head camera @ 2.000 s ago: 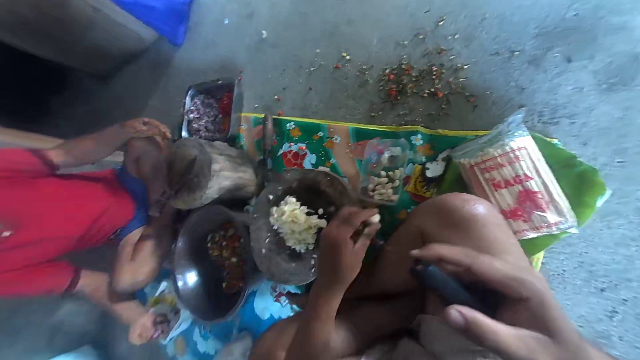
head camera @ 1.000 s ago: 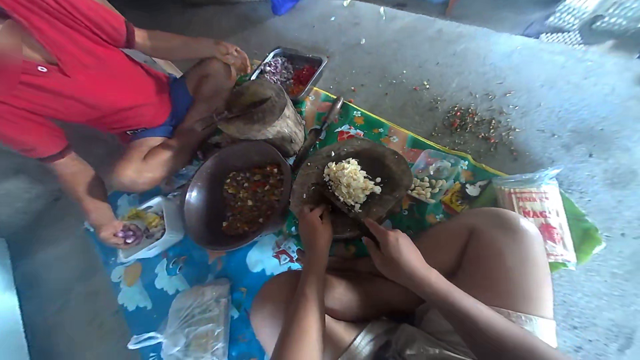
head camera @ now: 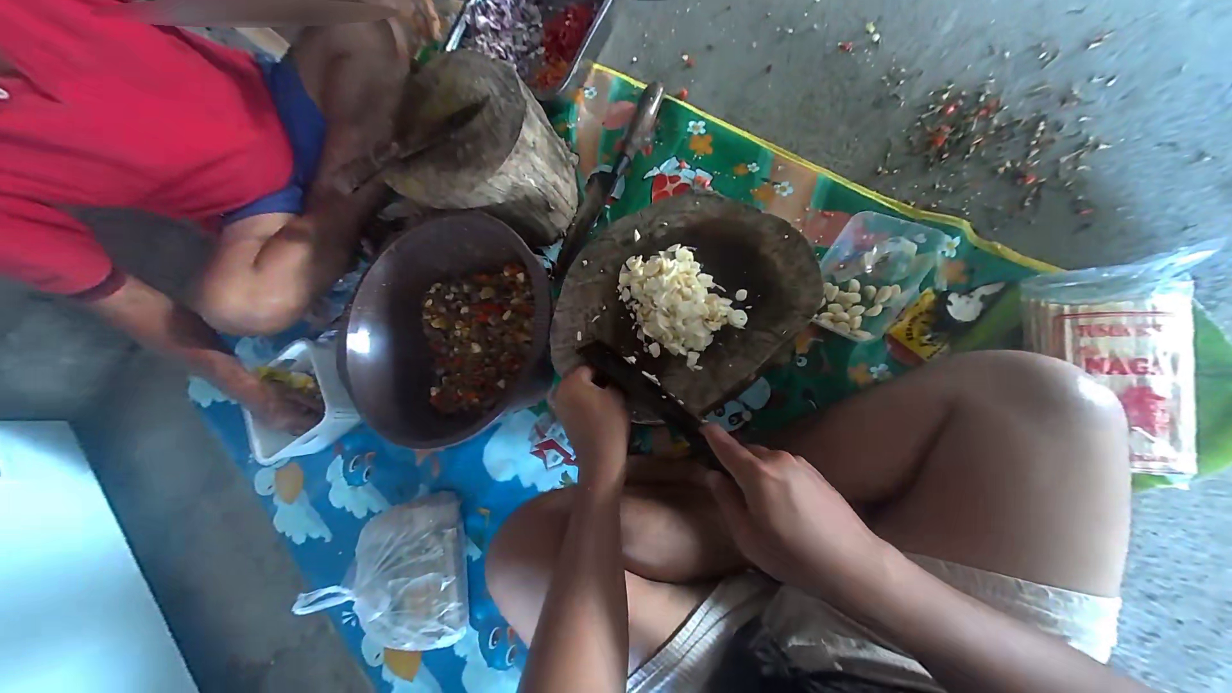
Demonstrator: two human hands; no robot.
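A dark-bladed knife (head camera: 647, 387) lies slantwise over the near edge of a round wooden chopping block (head camera: 770, 279). My left hand (head camera: 589, 409) holds the blade's far end between its fingers, and my right hand (head camera: 770, 491) grips the other end, where the handle is mostly hidden. On the block, just beyond the knife, sits a heap of sliced garlic (head camera: 679, 300). A dark wok (head camera: 380, 337) with a chopped, reddish mixture (head camera: 478, 337) stands left of the block. To the block's right, a clear plastic tub (head camera: 881, 250) holds peeled cloves (head camera: 852, 306).
At the left a person in a red shirt (head camera: 144, 115) reaches into a white container (head camera: 332, 380). A log block (head camera: 549, 173), a second knife (head camera: 626, 154) and a metal tray (head camera: 582, 58) lie beyond the wok. A plastic bag (head camera: 414, 568) and a wrapped package (head camera: 1126, 356) flank my legs.
Two seconds ago my right hand was raised over my lap, holding a dark object; since then it has come down to the block's near edge. My left hand has moved onto the blade. The view has shifted.
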